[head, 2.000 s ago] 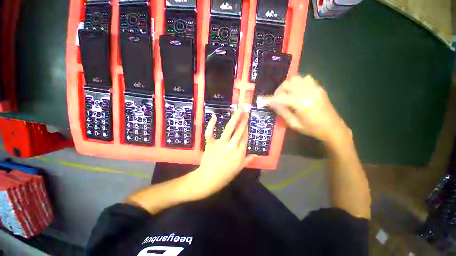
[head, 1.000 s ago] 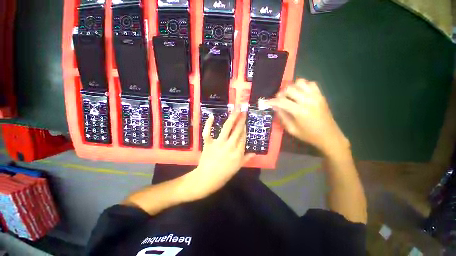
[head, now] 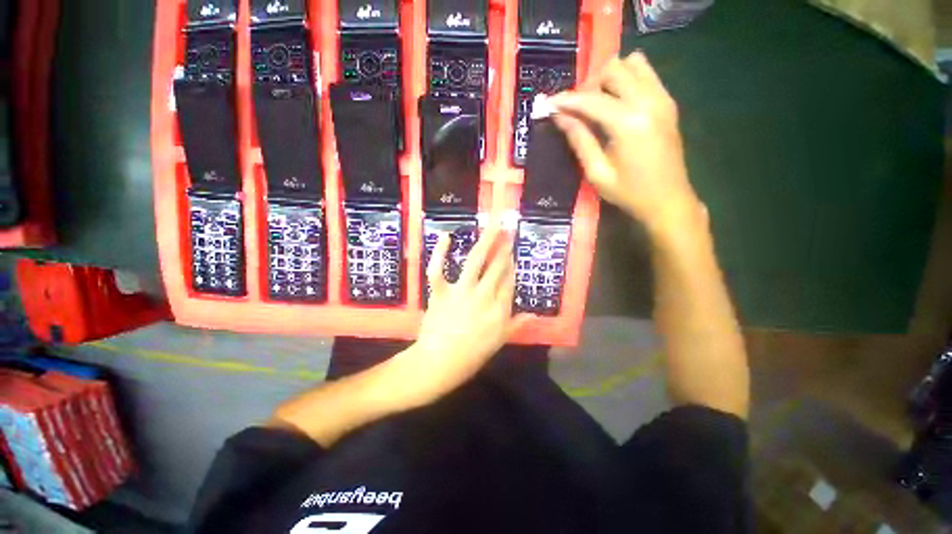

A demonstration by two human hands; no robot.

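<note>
A red tray (head: 407,319) holds two rows of open black keypad phones; the phone at the near right (head: 543,266) lies under my hands. Its black upper part (head: 550,172) lies over the phone behind. My right hand (head: 629,136) pinches a small white wipe (head: 543,106) at the top end of that upper part. My left hand (head: 466,297) is spread flat, palm down, over the lower keypads of the two rightmost near phones, partly hiding them. Whether it grips anything does not show.
The tray lies on a dark green bench mat (head: 793,198). A whitish object (head: 670,13) stands at the top edge. Stacked trays (head: 65,436) and a red stool (head: 89,300) are at the lower left. A yellow line marks the grey floor.
My right hand has moved with the wipe from the hinge of the near right phone up to the top of its upper part. My left hand stays in place. The view has shifted slightly.
</note>
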